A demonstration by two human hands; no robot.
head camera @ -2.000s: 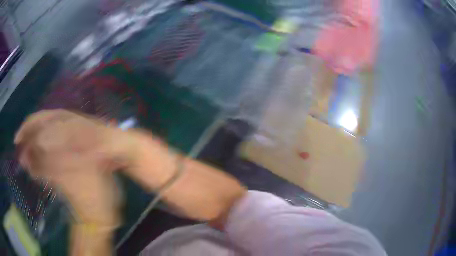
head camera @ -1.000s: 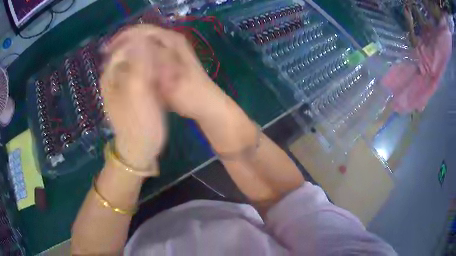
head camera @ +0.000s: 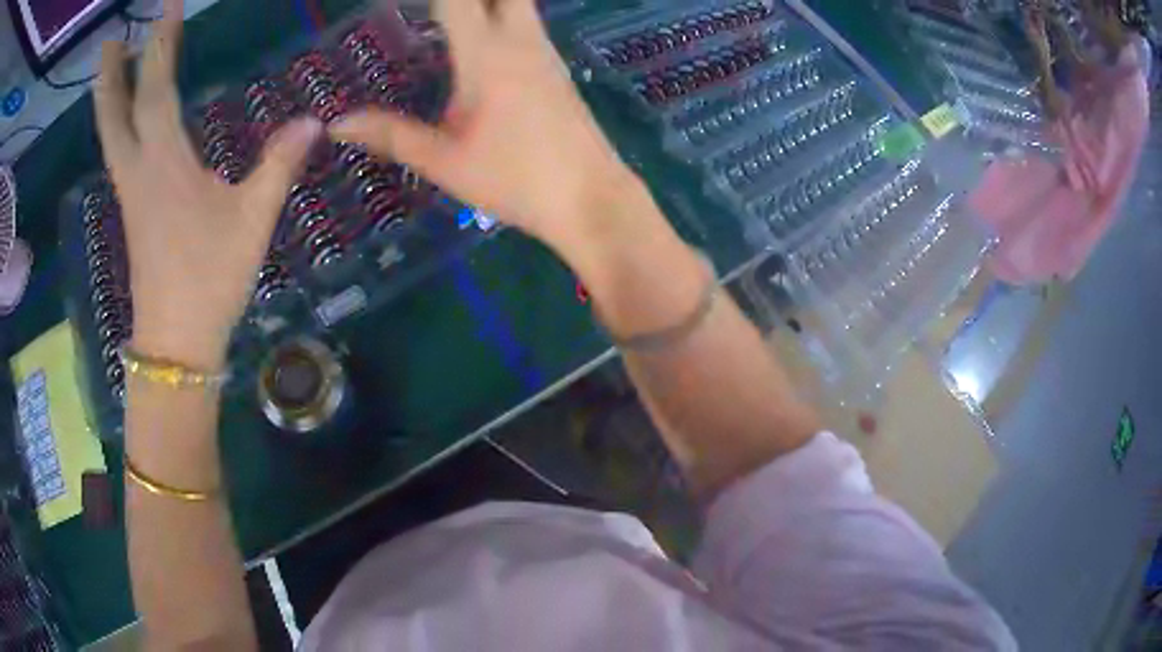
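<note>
A clear blister tray (head camera: 338, 306) with rows of dark, shiny round parts and thin red wires lies on the green mat. My left hand (head camera: 198, 191) is over its left part, fingers spread. My right hand (head camera: 516, 134) is over its right part, thumb and fingers apart, its fingertips cut off by the top edge. The two thumb tips are close together over the tray. I see nothing held in either hand. A round holder (head camera: 300, 382), silver and gold-coloured with a grey centre, stands on the mat just in front of the tray.
Clear ribbed trays (head camera: 816, 140), partly filled, lie at right. A yellow sheet (head camera: 54, 427) and a small brown block (head camera: 97, 499) lie at left. A pink fan (head camera: 10, 242) and monitor (head camera: 57, 26) stand farther left. A person in pink (head camera: 1070, 191) is at right.
One second ago my hands were together over the mat and the tray's right side. Now they are apart and spread, farther forward. The round holder, hidden before, now shows.
</note>
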